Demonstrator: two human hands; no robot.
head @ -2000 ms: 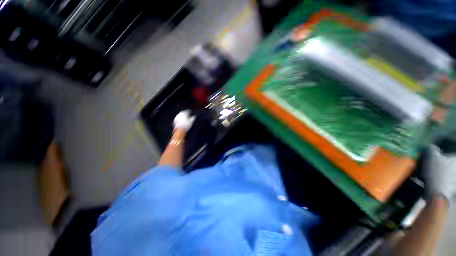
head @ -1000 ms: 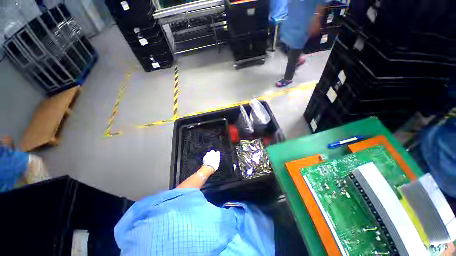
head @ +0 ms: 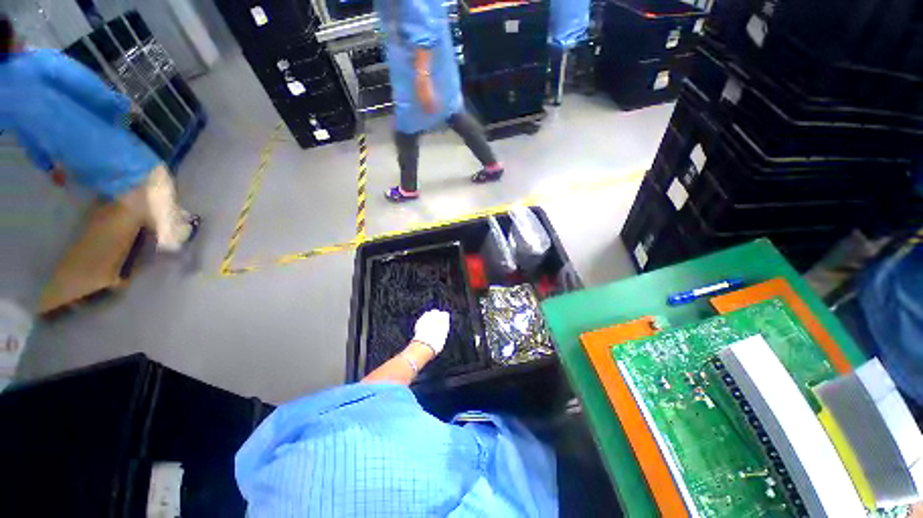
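My left hand (head: 431,331), in a white glove, is in the left compartment of the black parts bin (head: 356,304), on top of a dark heap of small black parts (head: 410,288). Its fingers point down into the heap and I cannot tell if they hold any. Shiny screws (head: 514,322) fill the compartment to the right. The green circuit board (head: 698,415) with a long white heatsink (head: 784,425) and a finned heatsink (head: 872,435) lies on the orange jig (head: 640,435). My right hand is not clearly seen; only a skin-coloured bit shows at the bottom right edge.
A blue marker pen (head: 705,292) lies on the green mat (head: 627,298). Clear plastic bags (head: 528,235) are at the bin's far edge. Stacked black crates (head: 698,172) stand beyond the bench. Two people in blue coats walk on the floor, one ahead (head: 420,76) and one at left (head: 86,132).
The person ahead has moved left across the aisle, and the one at left has come further into view. My left hand stays in the black parts, nearly unmoved since one second ago.
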